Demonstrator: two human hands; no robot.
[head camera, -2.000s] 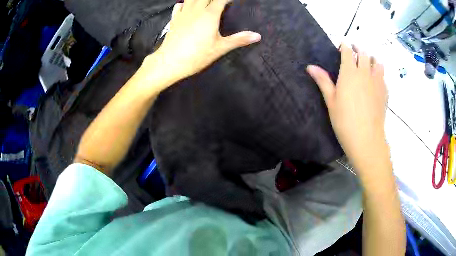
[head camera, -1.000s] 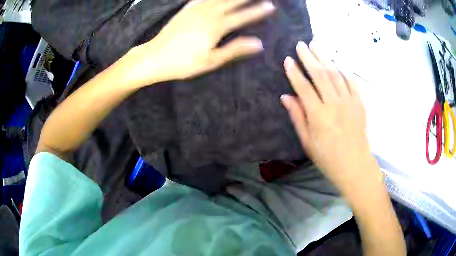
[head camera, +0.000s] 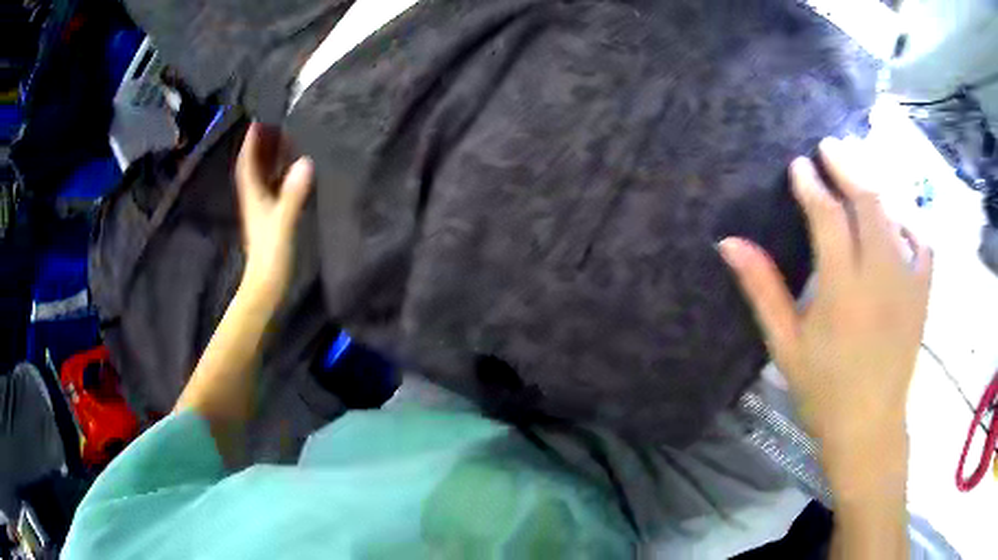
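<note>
A large charcoal-brown garment panel (head camera: 591, 208) covers the white table's edge and part of my lap, with soft folds on its left side. My left hand (head camera: 271, 197) is at the panel's left border, thumb and fingers bent around dark cloth there; its fingertips are partly hidden. My right hand (head camera: 848, 273) rests at the panel's right edge with fingers spread, fingertips on or beside the cloth. It does not grip anything that I can see.
Red-handled scissors (head camera: 977, 438) lie at the right edge, partly cut off. A sewing machine part (head camera: 963, 55) is at the upper right. A measuring scale (head camera: 782, 438) runs along the table edge. Dark cloth (head camera: 164, 273), a pale crate (head camera: 144, 115) and a red object (head camera: 99, 405) are at left.
My left hand has moved left and down from the middle of the panel to its left border. My right hand has moved right. The panel now spreads wider to the right over the table.
</note>
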